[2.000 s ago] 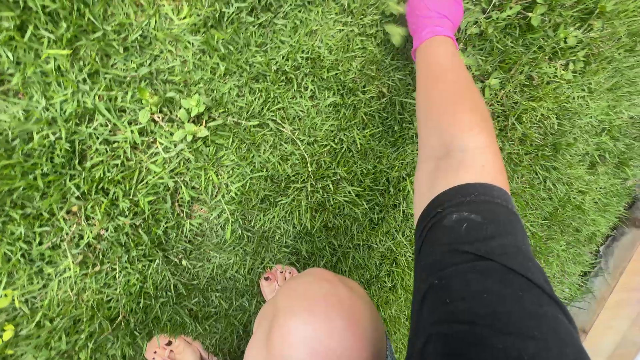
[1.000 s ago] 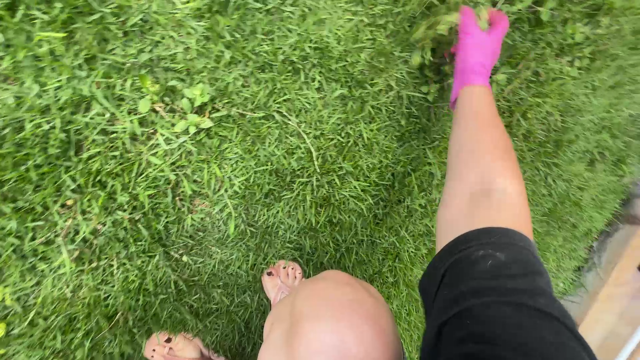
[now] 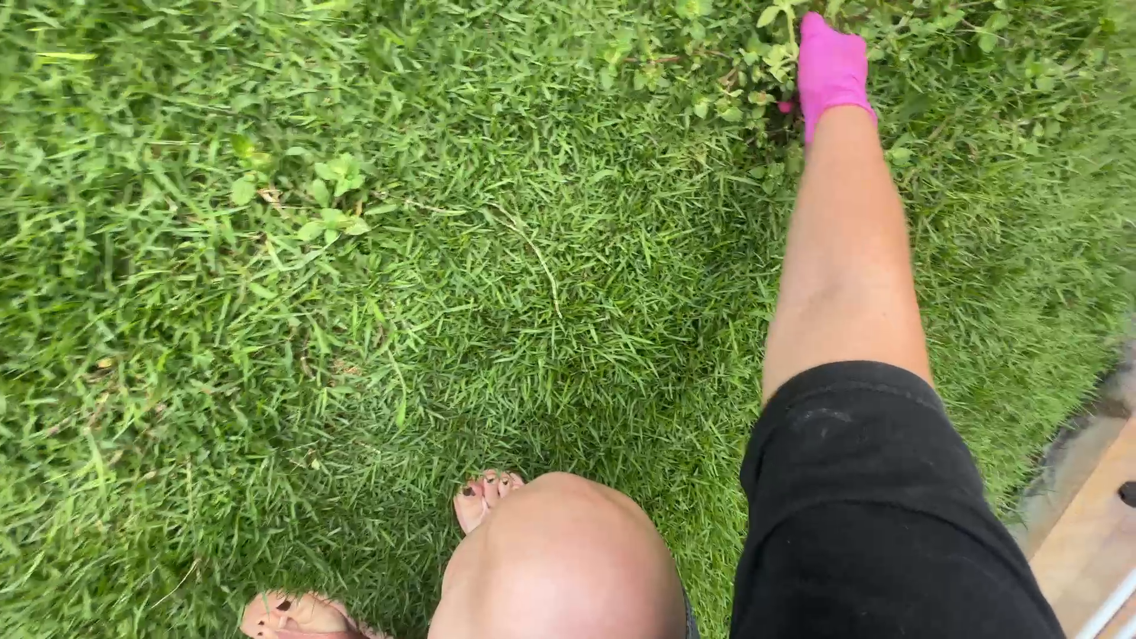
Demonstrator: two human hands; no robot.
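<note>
My right hand [image 3: 832, 67], in a pink glove, reaches out to the top right over the lawn [image 3: 568, 355]. Its fingers curl at a patch of leafy, broad-leaved weeds [image 3: 732, 89], and a pale green stem with leaves [image 3: 785, 40] stands right beside them. Whether the fingers grip this stem cannot be told, as the back of the glove hides the palm. A pink fingertip shows low among the leaves. My left hand is out of view.
My bare knee [image 3: 568, 559] and feet [image 3: 297, 614] are at the bottom. Small broad-leaved weeds [image 3: 333, 200] grow in the grass at the upper left. At the lower right lies a paved edge with a wooden board [image 3: 1087, 524].
A second ago my right hand held a bunch of greenery near the top; now it is over the weed patch, and that bunch is no longer plainly seen.
</note>
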